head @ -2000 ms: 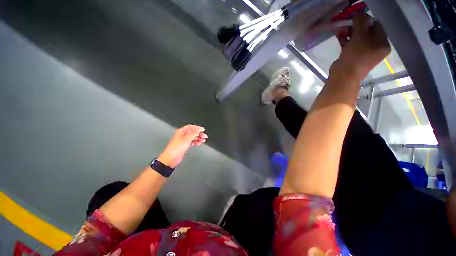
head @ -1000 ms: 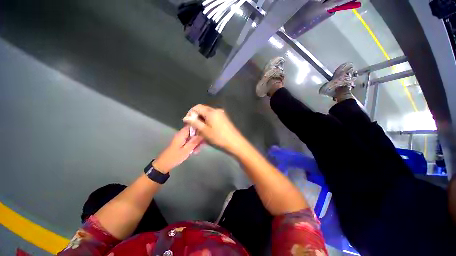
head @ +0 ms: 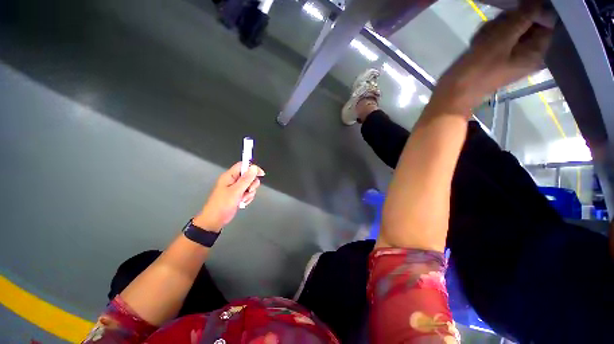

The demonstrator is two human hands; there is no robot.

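Observation:
My left hand (head: 232, 191), with a black band on the wrist, holds a slim white marker-like item (head: 247, 153) upright between the fingers, over the floor. Its upper end sticks out above the fingers and a small white end shows below them. My right hand (head: 501, 60) is raised at the upper right, at the pale bench edge (head: 584, 67). It is dark and blurred, its fingertips are hidden, and I cannot tell whether it holds anything.
Black cable ends (head: 246, 23) hang at the top left of a grey metal bench leg (head: 313, 77). A person's legs in black trousers, with a pale shoe (head: 363, 94), stretch under the bench. Part of a blue stool (head: 464, 289) shows behind my right arm.
My hands were together in front of me one second ago. They have parted: my right hand has gone up and right to the bench, and the white item now shows clearly in my left hand.

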